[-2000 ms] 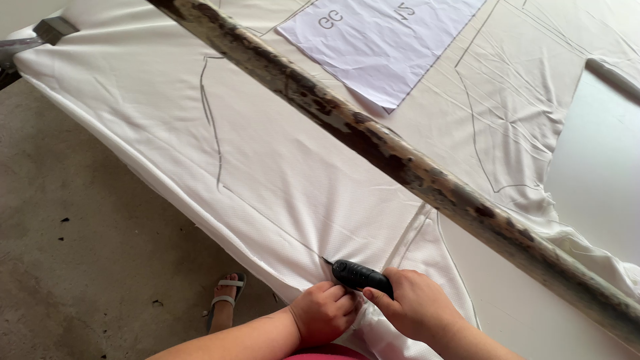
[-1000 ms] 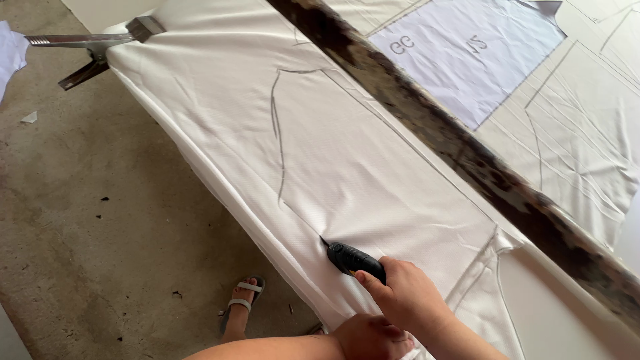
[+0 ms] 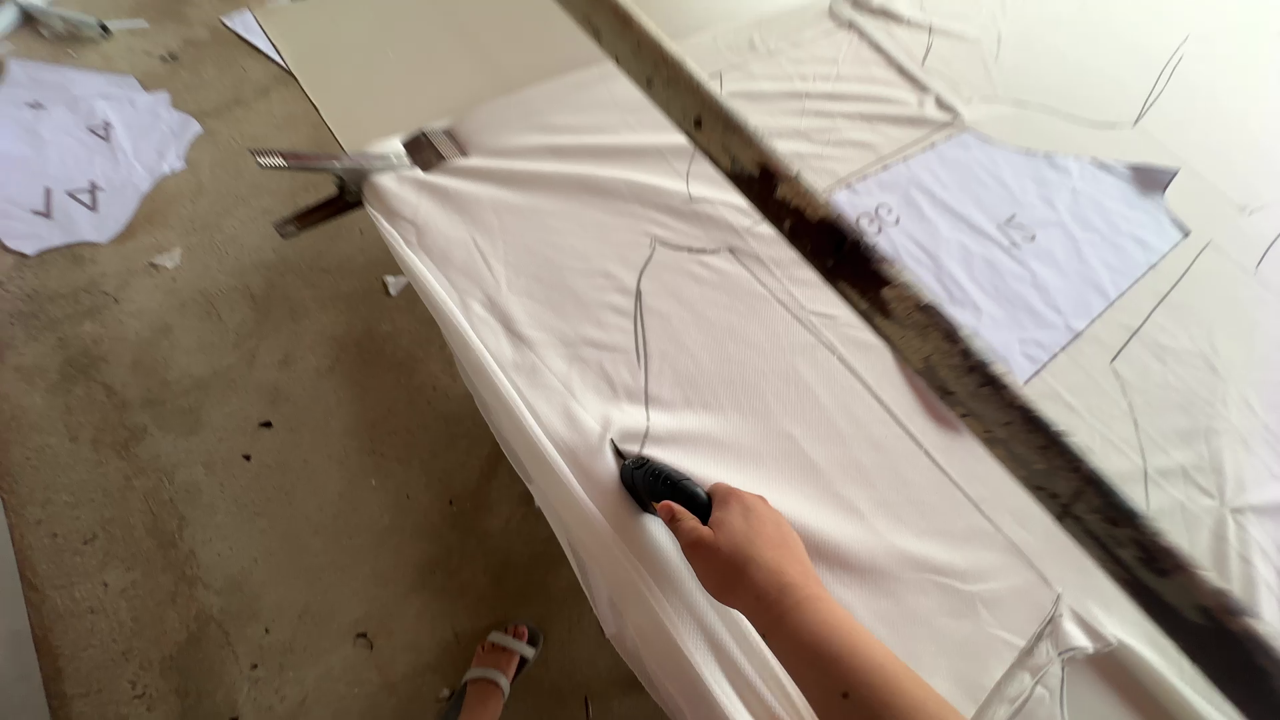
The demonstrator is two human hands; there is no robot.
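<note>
My right hand [image 3: 745, 545] is closed around a black cutting tool [image 3: 665, 487], seemingly a small electric cutter. Its thin pointed tip touches white fabric [image 3: 780, 430] beside the lower end of a drawn curved outline. Dark pattern lines run over the layered cloth. A metal clamp [image 3: 350, 168] grips the fabric at its upper left corner. My left hand is out of view.
A worn metal bar [image 3: 880, 280] crosses diagonally over the cloth. Beyond it lies a marked white pattern piece [image 3: 1010, 245]. Another marked piece [image 3: 85, 155] is on the concrete floor [image 3: 250, 480]. A sandalled foot [image 3: 495, 665] shows below.
My right hand has moved the cutter along the cloth toward the clamp end. My left hand, beside the right one earlier, has left the view. The view has shifted toward the clamp.
</note>
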